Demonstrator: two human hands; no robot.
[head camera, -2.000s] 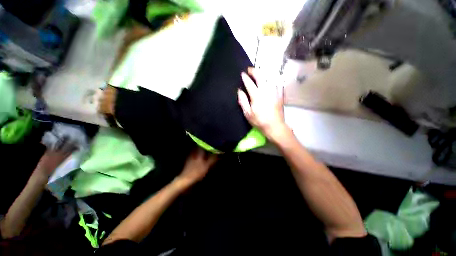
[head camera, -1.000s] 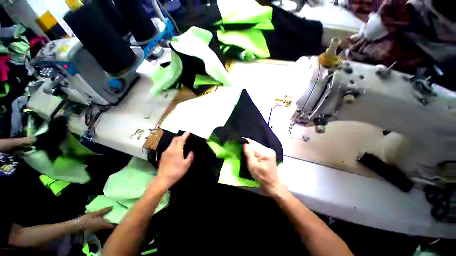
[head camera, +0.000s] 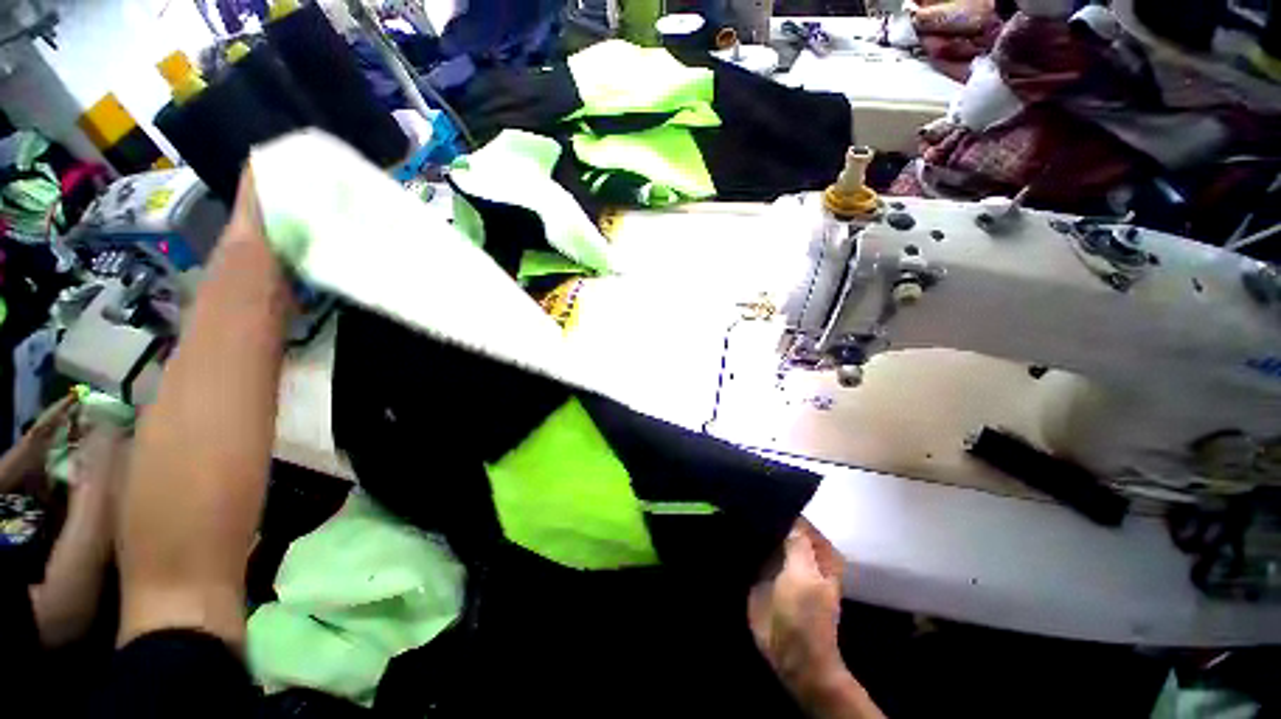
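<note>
A garment panel of glaring white-green cloth (head camera: 401, 253) joined to black cloth (head camera: 422, 400) is stretched between my hands over the table's front edge. My left hand (head camera: 256, 211) is raised at the upper left and holds the pale end; its fingers are mostly hidden. My right hand (head camera: 798, 590) grips the black corner at the lower right. A bright green piece (head camera: 573, 492) shows against the black in the middle.
A white sewing machine (head camera: 1012, 281) stands at the right, with a black strip (head camera: 1047, 475) and black scissors (head camera: 1222, 541) by it. Pale green pieces (head camera: 358, 597) hang below the table. Green and black cloth (head camera: 646, 127) lies behind. Another person's arms (head camera: 77, 520) are at the left.
My left hand has risen up and left with the pale end. My right hand has moved right and down with the black corner. The panel is now spread out.
</note>
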